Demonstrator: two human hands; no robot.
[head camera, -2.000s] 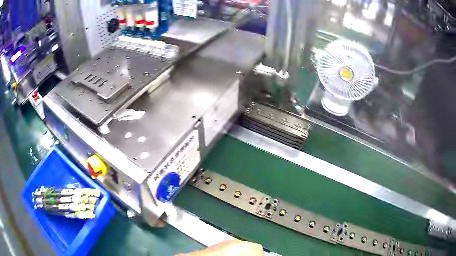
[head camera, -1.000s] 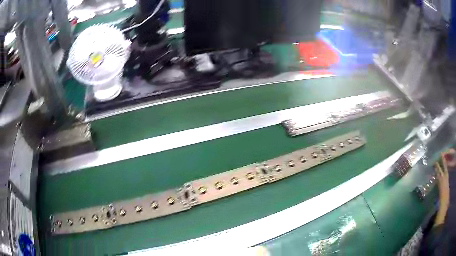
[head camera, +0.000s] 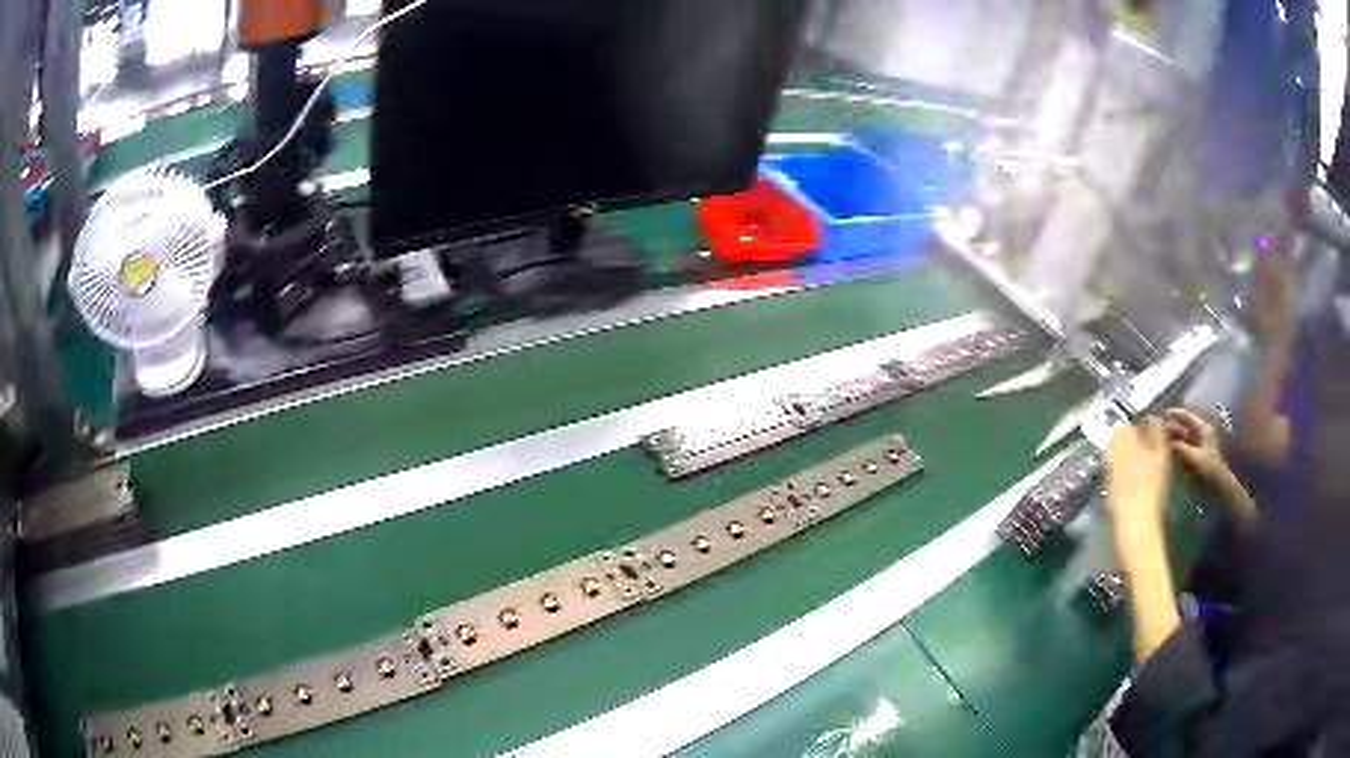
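Note:
Neither of my hands is in view. Nearest in front of me, several grey-brown fixture plates (head camera: 533, 604) lie end to end on the green conveyor belt (head camera: 444, 541), slanting from lower left to upper right. Each has a row of small round seats with brass-coloured centres. A second row of plates (head camera: 807, 410) lies farther back, along the white metal rail (head camera: 370, 498), and looks pale and shiny.
Another person's hands (head camera: 1147, 459) work at the right beside stacked plates (head camera: 1051, 504). Dark layered blocks (head camera: 74, 507) stand at left. Beyond are a white fan (head camera: 148, 274), black monitor (head camera: 578, 119), red bin (head camera: 758, 222) and blue bin (head camera: 859, 200). A pale shiny patch (head camera: 859, 733) shows at the near edge.
The view has swung right, away from the steel machine and blue box of rods. The fingers at the bottom edge are gone from view. The other person's hands now show at right.

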